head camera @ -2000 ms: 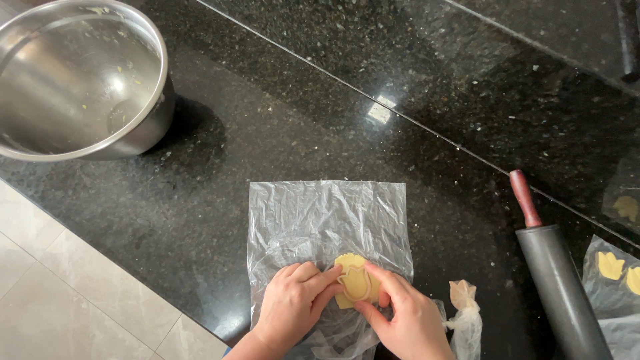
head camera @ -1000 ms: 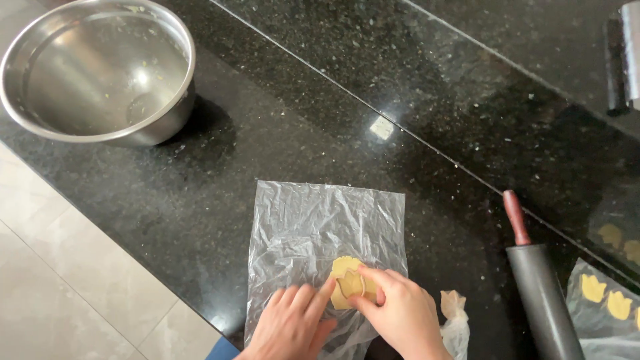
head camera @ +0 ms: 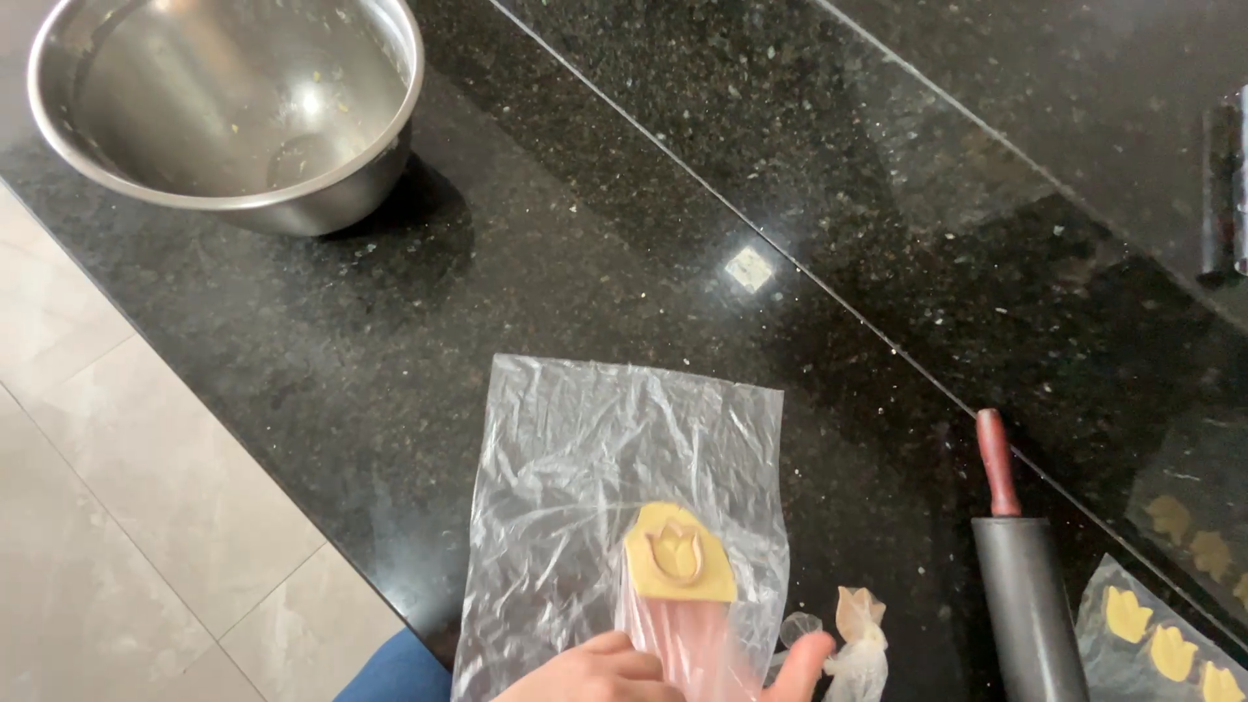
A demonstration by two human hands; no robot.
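A clear plastic sheet (head camera: 624,439) lies crinkled on the dark stone counter. On it is a flat piece of yellow dough (head camera: 715,575) with a thin tulip-shaped cutter (head camera: 676,554) in its middle. My left hand (head camera: 604,671), cut off by the bottom edge, has curled fingers on the sheet just below the dough, where the plastic is drawn into folds. My right hand (head camera: 692,639) shows through the plastic, its fingers under the sheet below the dough; its thumb sticks out to the right. The lower parts of both hands are out of view.
A steel mixing bowl (head camera: 361,185) stands at upper left. To the right lie a crumpled plastic wrap (head camera: 858,663), a rolling pin (head camera: 1029,604) with a red handle, and another plastic sheet (head camera: 1097,609) with several yellow tulip-shaped dough pieces (head camera: 1128,614). The counter edge runs diagonally at left.
Both hands have come down off the dough and cutter, leaving them uncovered. My right hand, earlier on top at the dough's right side, is now under the plastic.
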